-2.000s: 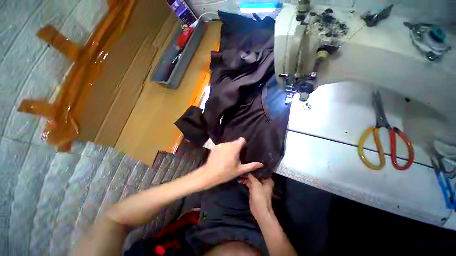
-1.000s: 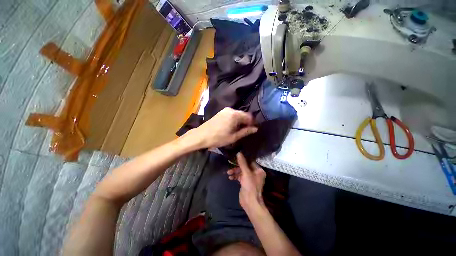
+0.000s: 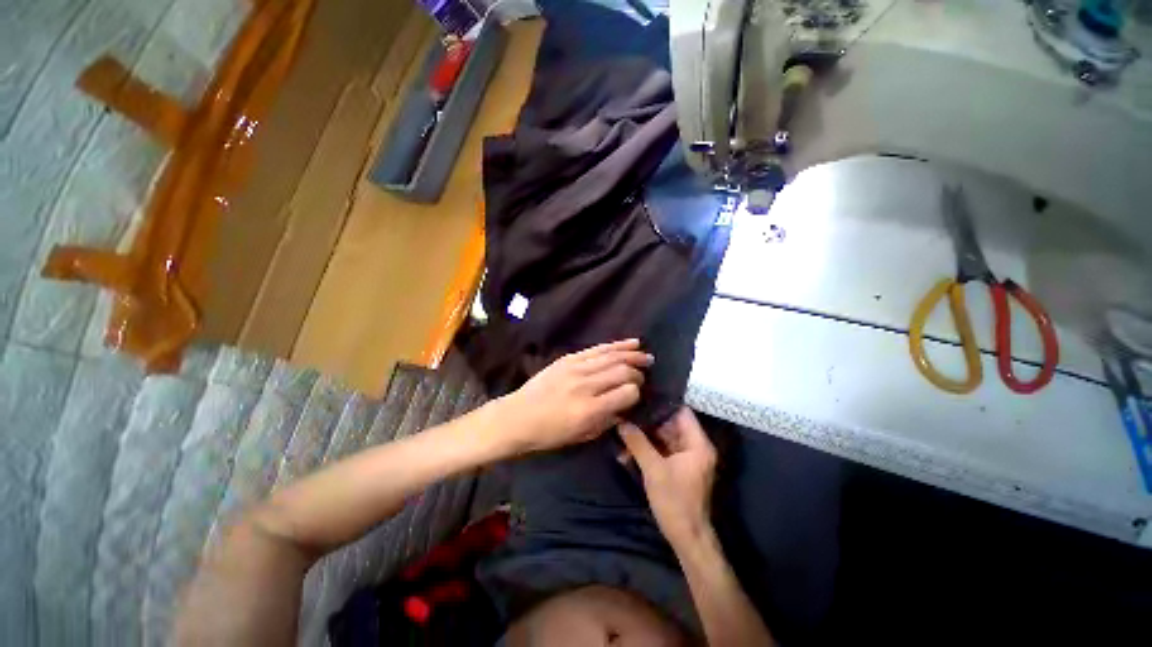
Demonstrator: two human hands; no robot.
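Note:
The dark brown garment body (image 3: 569, 240) lies crumpled left of the needle and hangs over the table's front edge. A small white label (image 3: 518, 306) shows on it. A bluish band (image 3: 682, 209) runs to the presser foot (image 3: 729, 202). My left hand (image 3: 581, 394) rests on the cloth with its fingers bent over it. My right hand (image 3: 672, 465) pinches the cloth's lower edge beside it, just off the table's front edge. The fingertips are partly hidden in the dark cloth.
The off-white sewing machine (image 3: 910, 101) stands at the upper right. Shears (image 3: 979, 303) with yellow and red handles and blue snips (image 3: 1133, 411) lie on the table to the right. A grey tray (image 3: 436, 158) sits on taped cardboard (image 3: 360, 240) at the left.
Both hands have shifted against the cloth, which is now spread flatter, with the white label showing. My right fingers, apart a second ago, now pinch the edge. The view has shifted too.

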